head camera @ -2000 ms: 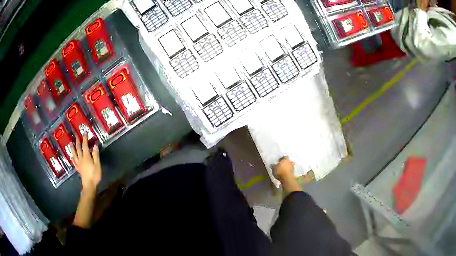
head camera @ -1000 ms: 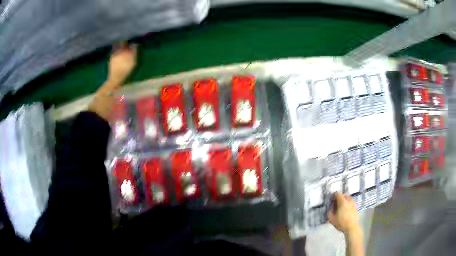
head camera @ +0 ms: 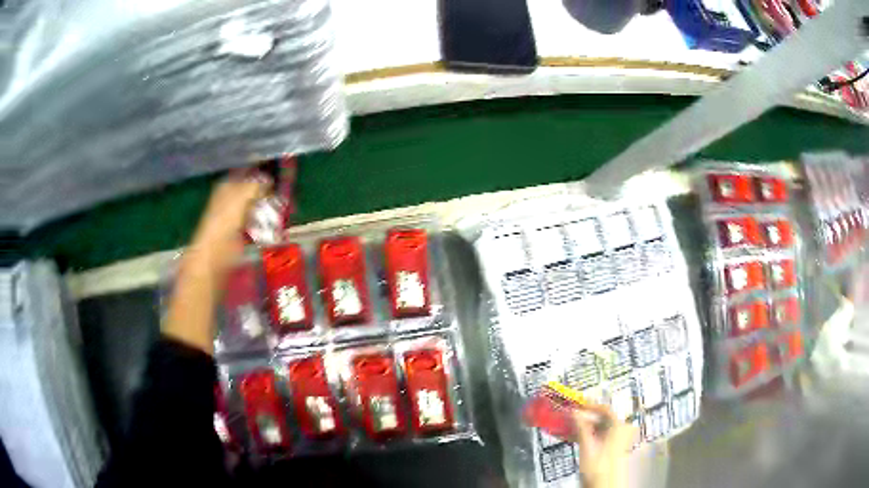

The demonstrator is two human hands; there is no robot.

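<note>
My left hand [head camera: 227, 214], partly blurred, grips a red keypad phone [head camera: 271, 208] at the belt's near edge, above the phone tray. My right hand [head camera: 608, 445] holds another red phone [head camera: 553, 416] with a yellow edge, over the lower left of the white film tray [head camera: 584, 296]. The film tray bears rows of black phone-shaped outlines. The clear plastic phone tray [head camera: 466, 367] lies left of it, with two rows of red phones showing pale labels. My left arm hides part of that tray's left side.
The green belt [head camera: 429, 157] runs beyond the trays. Tall silvery piles [head camera: 181, 95] stand beyond it at left, and a white pile [head camera: 48, 372] at far left. A grey post [head camera: 715, 105] slants across the belt. A dark slab [head camera: 488, 33] lies on the shelf. More phone trays [head camera: 710, 315] stand right.
The view has turned, showing the shelf and more trays at right. A red phone now shows in my right hand over the film tray. A phone now shows clearly at my left hand.
</note>
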